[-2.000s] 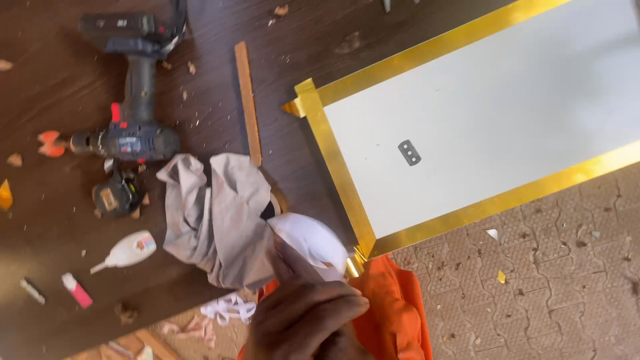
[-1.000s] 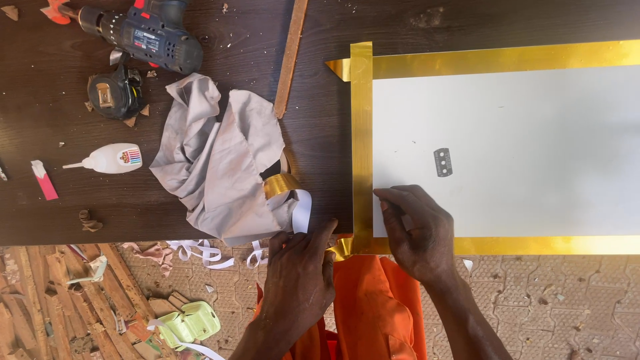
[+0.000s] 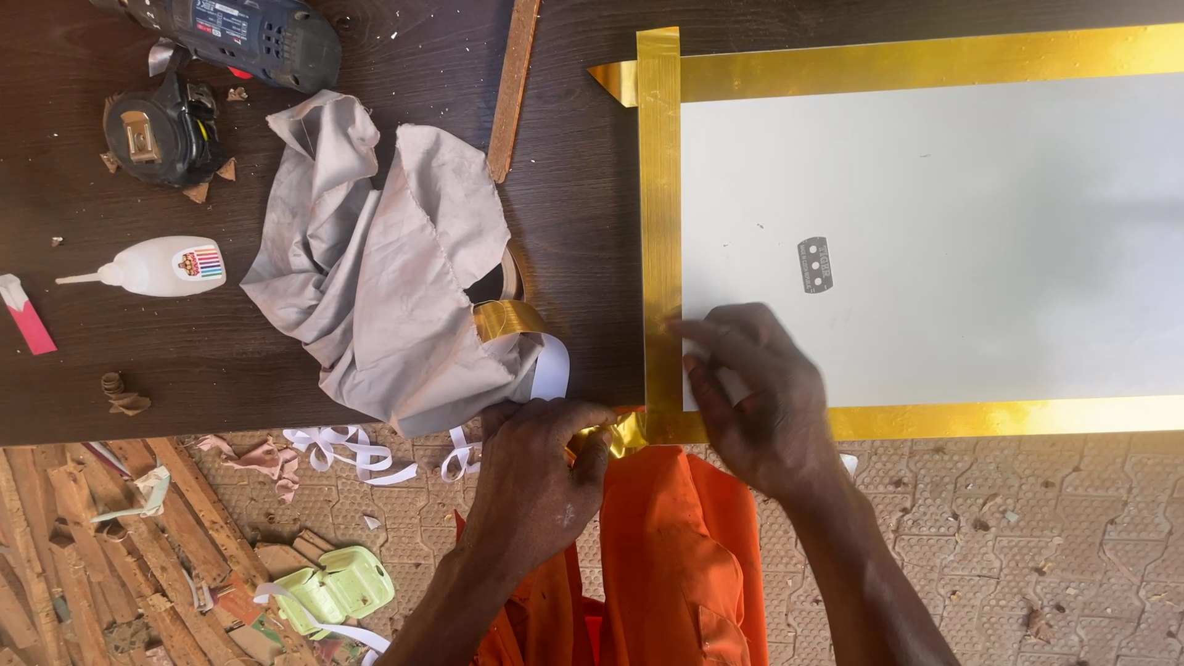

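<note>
A white panel (image 3: pixel 962 250) edged with gold adhesive tape (image 3: pixel 660 231) lies at the right of the dark table. My left hand (image 3: pixel 546 462) is closed on a gold tape end (image 3: pixel 622 433) at the panel's near left corner. My right hand (image 3: pixel 763 398) holds nothing I can see; its fingers are apart, with a fingertip at the inner edge of the left gold strip. On the panel, beyond that hand, lies a razor blade (image 3: pixel 816 265). A tape roll (image 3: pixel 504 277) sits partly hidden under a crumpled grey cloth (image 3: pixel 388 268), its gold strip and white backing curling out.
On the table's left are a cordless drill (image 3: pixel 268 42), a tape measure (image 3: pixel 153 134), a white squeeze bottle (image 3: pixel 171 266) and a pink-and-white object (image 3: pixel 30 319). A wooden strip (image 3: pixel 513 92) lies beyond the cloth. Wood scraps (image 3: pixel 120 555) and a green container (image 3: pixel 338 587) are on the paved ground.
Two seconds ago one hand showed near white backing by the corner; both hands are now at the panel's left end. Over the last second they have barely moved. The view has turned.
</note>
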